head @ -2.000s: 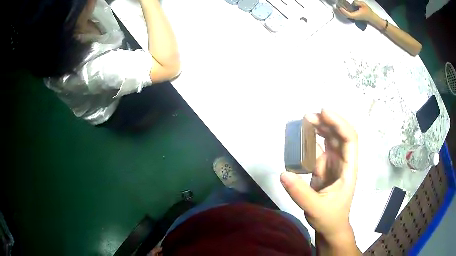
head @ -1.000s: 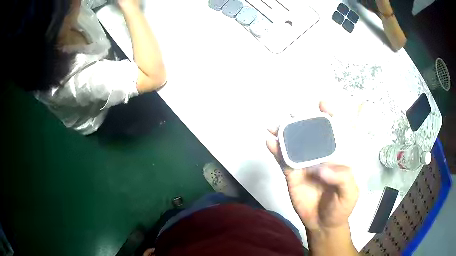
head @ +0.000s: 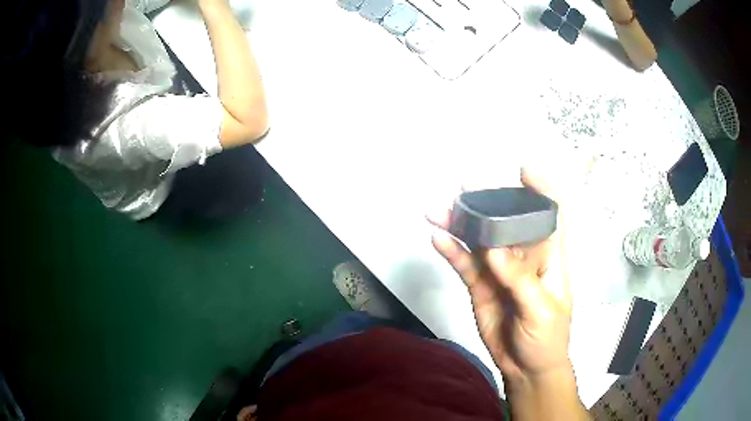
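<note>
My right hand (head: 523, 312) reaches up from the bottom right and holds a palm-sized rounded-square unit (head: 515, 230) above the table. The unit is tilted, with its thick grey edge towards me and its dark face (head: 502, 200) seen at a shallow slant. Fingertips show at its left side and behind it; the rest of the grip lies under the unit, and its opposite face is hidden. My left hand is not recognisable in view; a small skin-coloured patch at the bottom edge is too cut off to tell.
White table (head: 370, 164) with grey pads (head: 399, 18) on a lined card (head: 461, 49), four small black pieces (head: 563, 20), a water bottle (head: 663, 249), and dark phone-like rectangles (head: 688, 173) (head: 632, 335). Blue bin (head: 725, 304) at right. A person's white sleeve (head: 185, 127) at left; another person's forearm (head: 632, 37) at top.
Since two seconds ago the unit has turned from its wood-grain side showing to its dark face. In the last second it has tilted back, bringing its grey edge into view.
</note>
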